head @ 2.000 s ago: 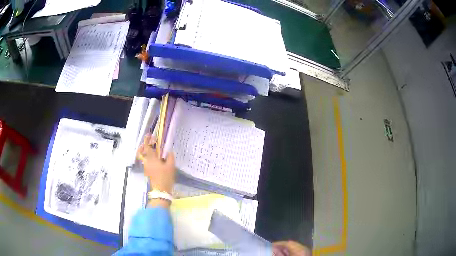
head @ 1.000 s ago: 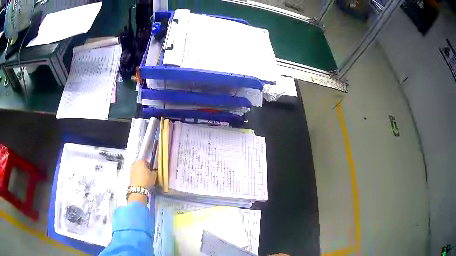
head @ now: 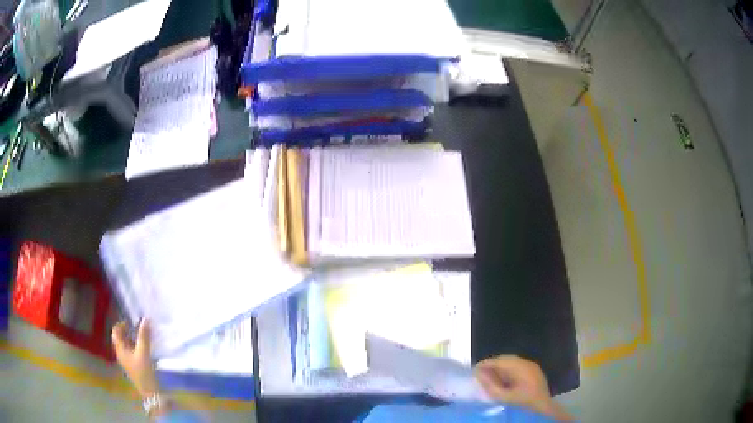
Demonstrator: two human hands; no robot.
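Observation:
My left hand [head: 136, 355], with a band at the wrist, grips the lower left edge of a white page stack [head: 198, 260]. The stack is tilted and lies over the white parts tray area at the left. My right hand [head: 510, 380] is at the lower right, holding a narrow whitish sheet [head: 421, 368] over the desk papers. A thick stack of printed record sheets [head: 395, 202] lies in the middle, with tan kraft folders [head: 292, 202] along its left side. Yellow sheets [head: 384, 310] lie below it. The picture is somewhat blurred.
Blue file tray rack [head: 343, 102] stands at the back with papers inside and on top. A red stool [head: 62, 289] is at the left. Another printed sheet stack [head: 175, 111] lies on the green bench. The black desk edge and a yellow-lined floor [head: 632, 231] are at the right.
My left hand has moved left and down from beside the folders and now holds the white page stack, which covers most of the parts tray. More of my right hand shows.

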